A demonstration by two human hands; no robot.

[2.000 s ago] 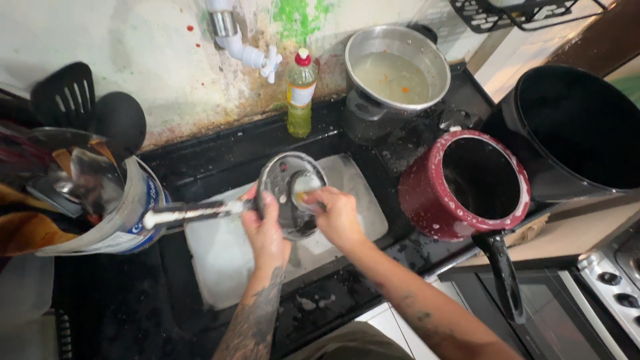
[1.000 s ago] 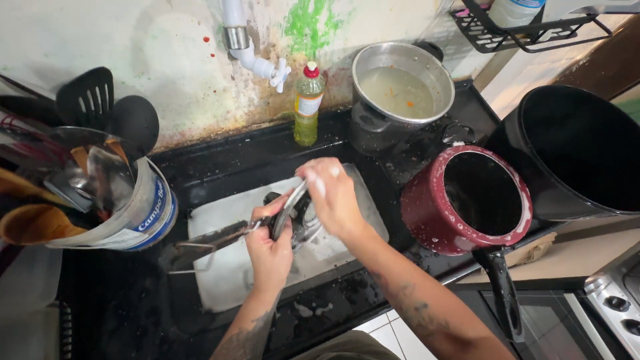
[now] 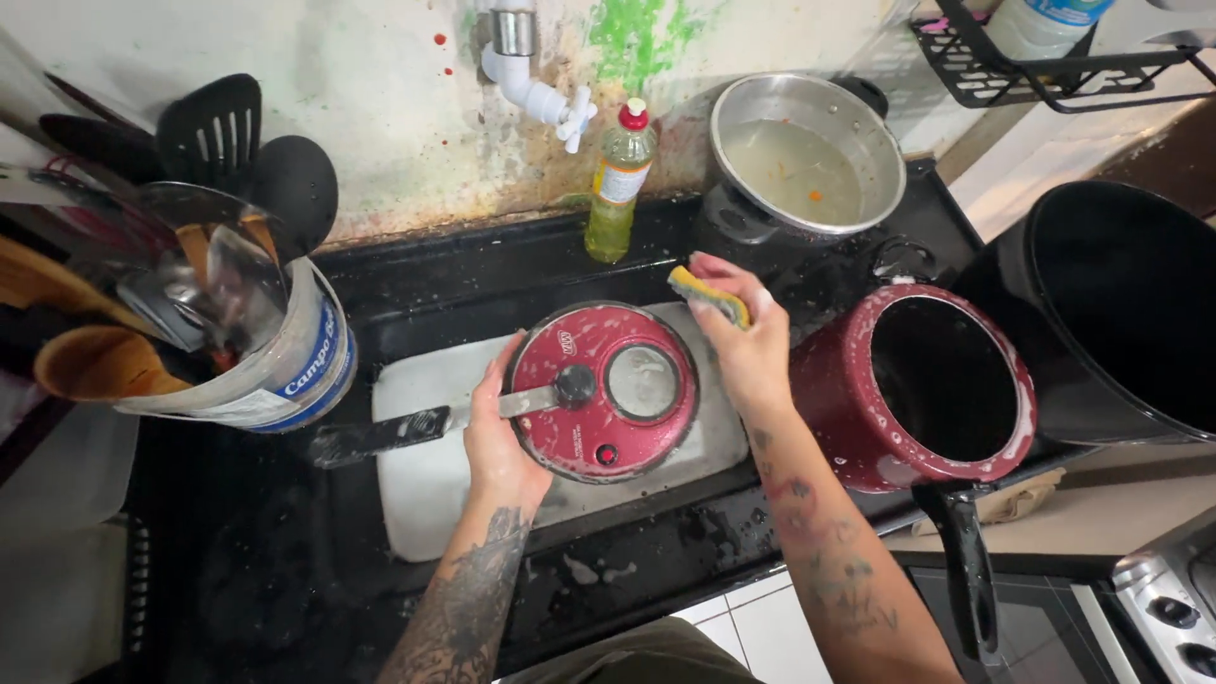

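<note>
My left hand (image 3: 503, 432) grips a red pressure cooker lid (image 3: 608, 394) by its left edge, with the lid's outer face up and its black handle (image 3: 380, 439) pointing left. Soap suds streak the lid, which is over a pale rectangular basin (image 3: 418, 503) in the black sink. My right hand (image 3: 746, 337), right of the lid and above it in the view, holds a yellow and green sponge (image 3: 710, 296) between thumb and fingers, apart from the lid. Just right of that forearm is the red pressure cooker pot (image 3: 855, 380), wet with suds, its handle toward me.
Behind the basin stand a bottle of yellow-green liquid (image 3: 619, 190) and a metal pot of cloudy water (image 3: 807, 161). A white tap (image 3: 541, 95) juts from the wall. A bucket of utensils (image 3: 313, 351) is at left, a large black pot (image 3: 1111, 313) at right.
The lid has been turned from edge-on to show its red outer face. My right hand with the sponge has moved away from it, to the right.
</note>
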